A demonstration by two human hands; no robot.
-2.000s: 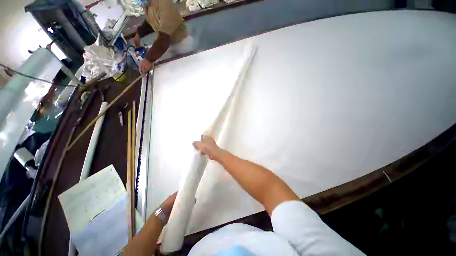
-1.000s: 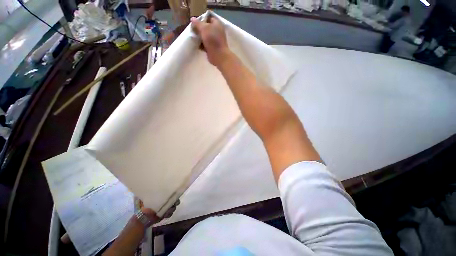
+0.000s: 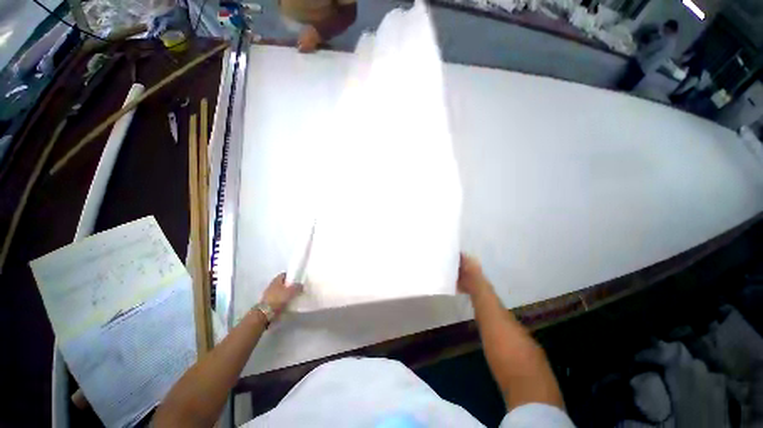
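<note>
A white fabric ply (image 3: 385, 184) is raised above the white cloth (image 3: 569, 184) spread on the long table. My left hand (image 3: 283, 294) wears a wrist band and grips the ply's near left corner. My right hand (image 3: 468, 274) grips its near right corner; the fingers are partly hidden by the cloth. The far end of the ply stands up, crumpled, near the far table edge. An end rail with dark regular marks (image 3: 224, 180) lies along the left end of the cloth.
Wooden strips (image 3: 199, 226), a pale tube (image 3: 109, 163), shears (image 3: 173, 125) and order sheets (image 3: 125, 322) lie on the dark table section. A person (image 3: 322, 18) stands across the table, one hand at its edge. Another person (image 3: 657, 52) is far right. Grey fabric (image 3: 686, 368) is piled lower right.
The ply has swung from over the rail and papers to the right, uncovering the rail and strips. My right hand has come down from the far side to the near edge.
</note>
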